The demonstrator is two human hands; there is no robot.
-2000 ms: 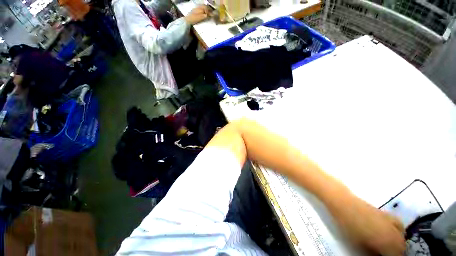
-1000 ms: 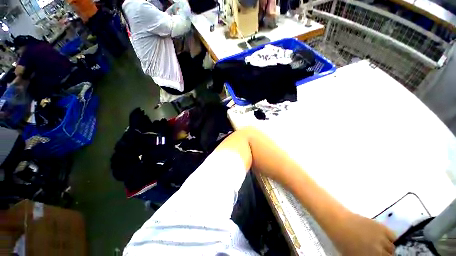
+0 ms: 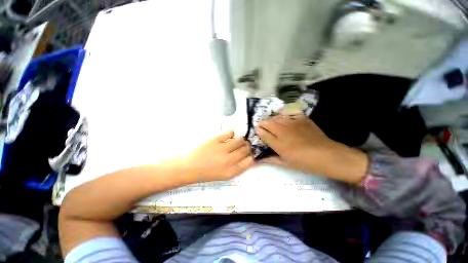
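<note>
White-and-black floral fabric [image 3: 264, 109] with a dark edge lies under the sewing machine head [image 3: 277, 46]. My left hand [image 3: 226, 156] is at its left edge, fingers bent onto the dark border. My right hand [image 3: 290, 136] lies over the floral fabric, fingers pressing it down near the needle area. Black fabric [image 3: 369, 105] spreads to the right behind my right hand. The needle and presser foot are blurred and cannot be made out. The coiled tension part [image 3: 290, 92] sits just above my right hand.
The grey-white lamp tube [image 3: 223, 77] hangs left of the work. A blue basket [image 3: 76, 77] with black and floral pieces stands at the left. Floral cloth [image 3: 77, 144] hangs over the left table edge. A dark-handled tool [image 3: 451, 154] lies far right. White cloth with a dark patch [image 3: 441, 79] hangs right.
The view has swung right, from the aisle and basket to the machine. Both hands and the floral fabric now show fully; before, only the left arm and hand showed, at the fabric's edge.
</note>
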